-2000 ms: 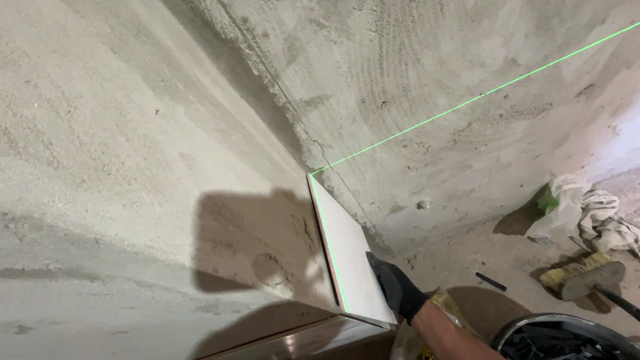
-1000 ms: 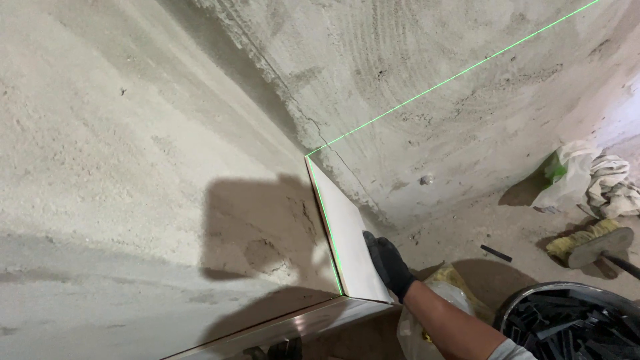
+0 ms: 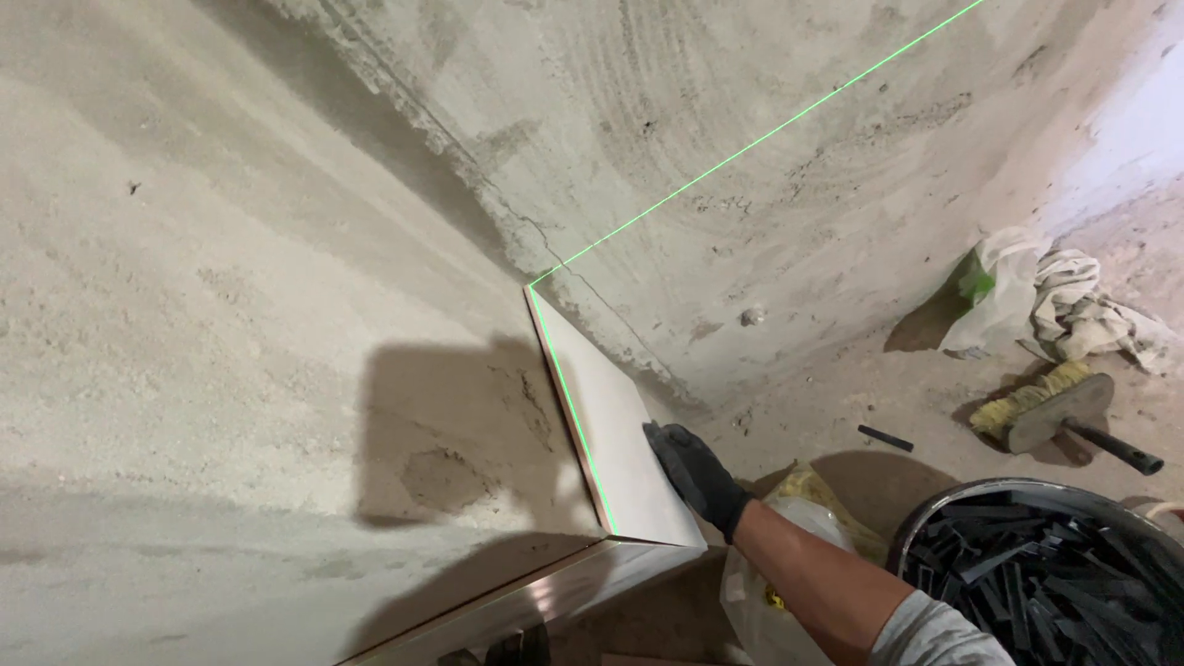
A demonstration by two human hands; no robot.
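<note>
A pale wall tile (image 3: 615,416) stands against the bare plastered wall in the corner, with a green laser line along its top edge. My right hand (image 3: 698,472), in a black glove, lies against the tile's right edge and outer face, its fingers close together. At the bottom of the view, dark and partly cut off, my gloved left hand (image 3: 518,646) is below a glossy tile (image 3: 546,587) that meets the pale tile at an angle. What the left hand touches cannot be made out.
A black bucket (image 3: 902,532) full of dark plastic strips stands at the lower right, beside a plastic bag (image 3: 740,592). Further back lie a wide brush (image 3: 1059,412), a crumpled cloth (image 3: 1078,305), a white plastic bag (image 3: 999,287) and a black strip (image 3: 885,437) on the floor.
My right hand has shifted slightly along the pale tile's edge and stays against it. The dark left hand, not seen two seconds ago, shows at the bottom in the later frames.
</note>
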